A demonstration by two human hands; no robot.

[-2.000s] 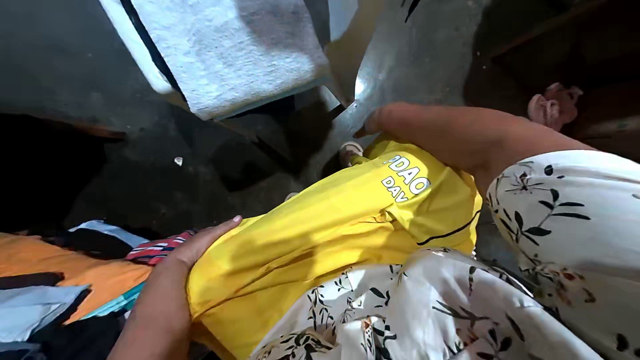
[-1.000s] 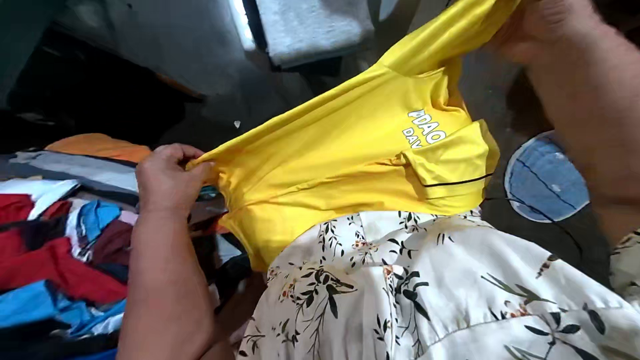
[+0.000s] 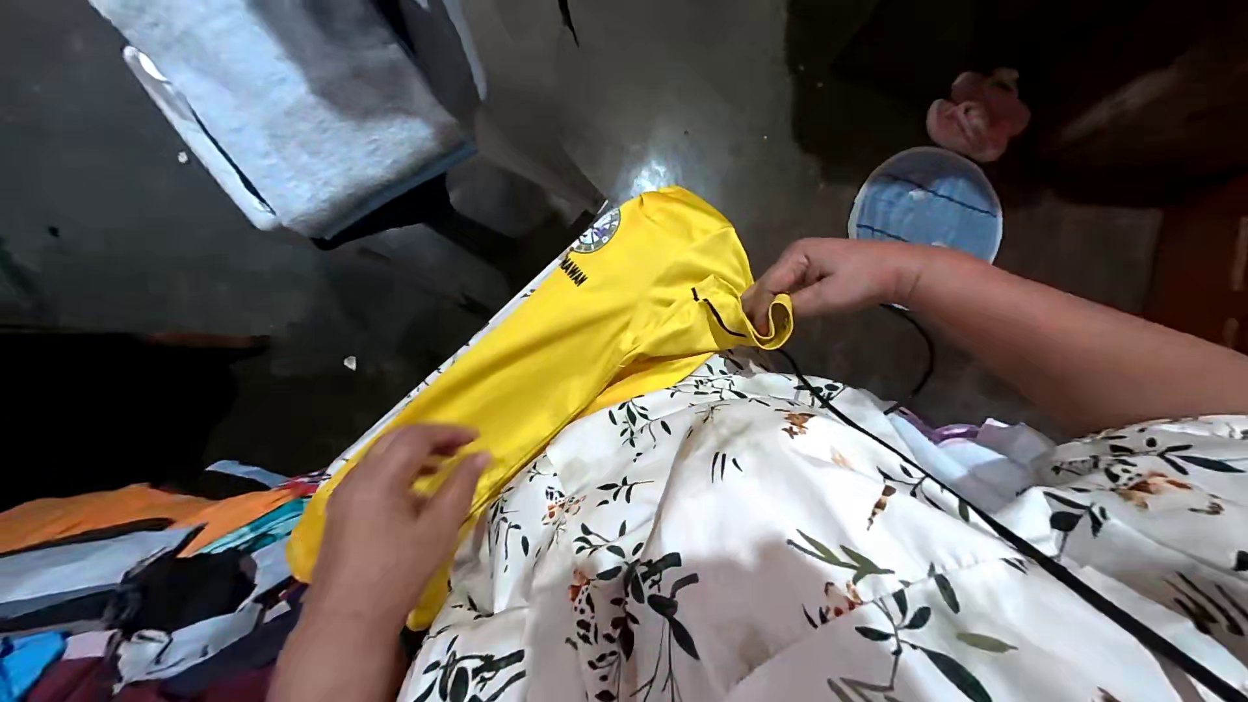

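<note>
A yellow printed shirt, folded lengthwise, lies across my lap on a white floral garment. At its right end, my right hand pinches the dark-striped sleeve, whose edge curls up by the fingers. Over the left part of the shirt is my left hand, thumb and fingers apart, gripping nothing; whether it touches the cloth I cannot tell. A round emblem and dark lettering show near the shirt's upper edge.
Piles of mixed clothes lie at the lower left. A chair with a grey cloth stands at the upper left. A round, bluish container and a pink item are at the upper right. A black cord crosses the floral garment.
The shirt, stretched between both raised hands a second ago, now lies folded narrower across my lap. My left hand has let go of its edge; my right hand has come down to the sleeve.
</note>
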